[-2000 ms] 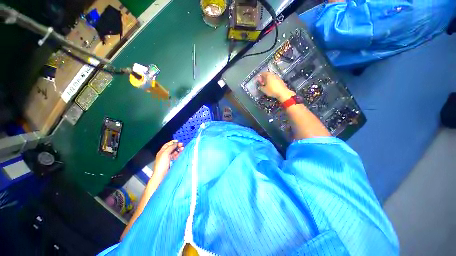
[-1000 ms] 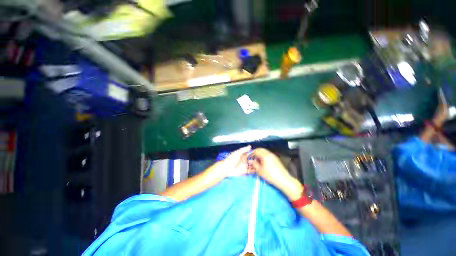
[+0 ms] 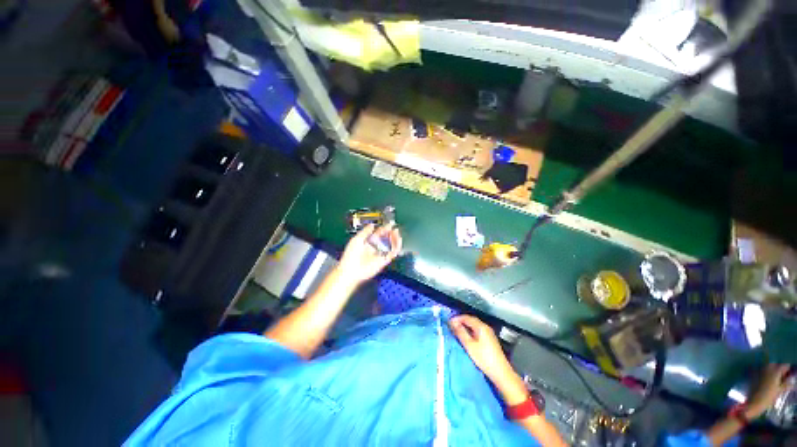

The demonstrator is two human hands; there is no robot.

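Observation:
An open-backed phone (image 3: 361,219) lies on the green bench, showing its dark body and gold-orange inside. My left hand (image 3: 369,251) is over the bench at the phone's near edge, fingers curled up; a small dark thing seems to be at the fingers, too blurred to name. My right hand (image 3: 474,336) is in front of my smock at the bench's near edge, fingers bent; I cannot tell if it holds anything. The yellow-orange electric screwdriver (image 3: 498,255) hangs by its cord over the bench, beside a white paper slip (image 3: 468,231).
Screw trays (image 3: 421,183) sit at the bench's back edge. A thin stick (image 3: 511,289) lies right of the screwdriver. A yellow round tin (image 3: 610,289) and a yellow-black unit (image 3: 622,340) stand at the right. A neighbour's hand (image 3: 767,388) is at the far right. Black trays (image 3: 197,194) stand left.
My hands, together in front of my smock a second ago, are now apart. My left hand has moved forward to the phone; my right stays near my body. The view has turned.

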